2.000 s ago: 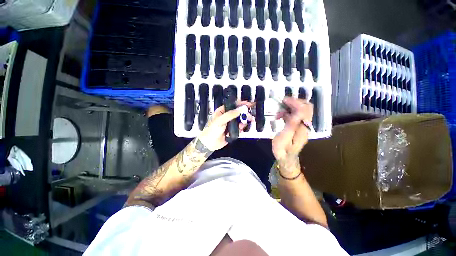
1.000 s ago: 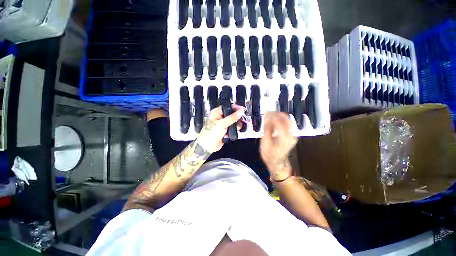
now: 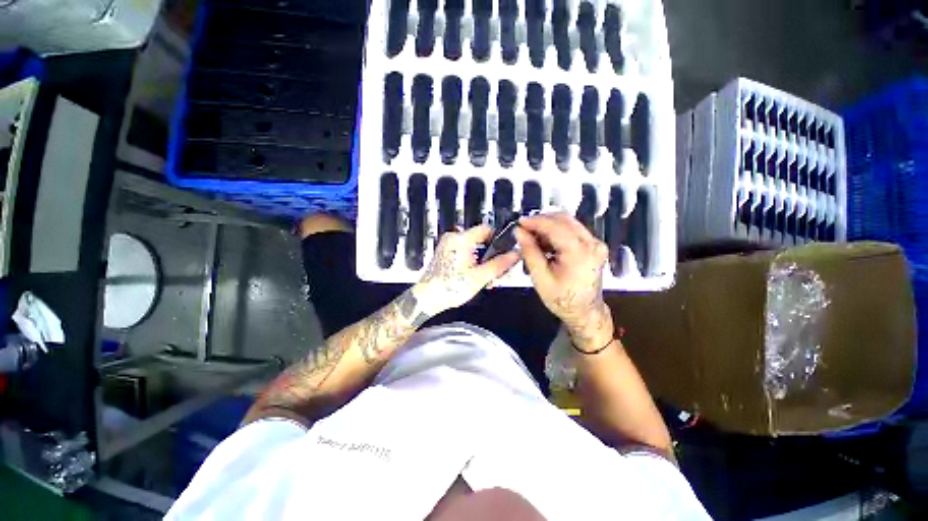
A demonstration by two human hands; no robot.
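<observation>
The white foam tray (image 3: 519, 71) stands in front of me with three rows of slots filled with dark slim units; one slot place in the near row shows white. My left hand (image 3: 458, 267) holds a black unit (image 3: 501, 242), tilted, over the tray's near edge. My right hand (image 3: 566, 267) touches the unit's upper end with bent fingertips. Whether a small part is between the right fingertips cannot be told; the fingers hide it.
A blue crate (image 3: 267, 189) with dark contents is left of the tray. Stacked foam trays (image 3: 712, 163) stand at the right. An open cardboard box (image 3: 712, 341) with clear plastic bags (image 3: 797, 326) is at the lower right. A white crumpled item (image 3: 39, 317) lies on the left bench.
My right hand has moved left and up to the unit, from the tray's near right part. The unit has turned from upright to tilted in my left hand. The view has shifted slightly.
</observation>
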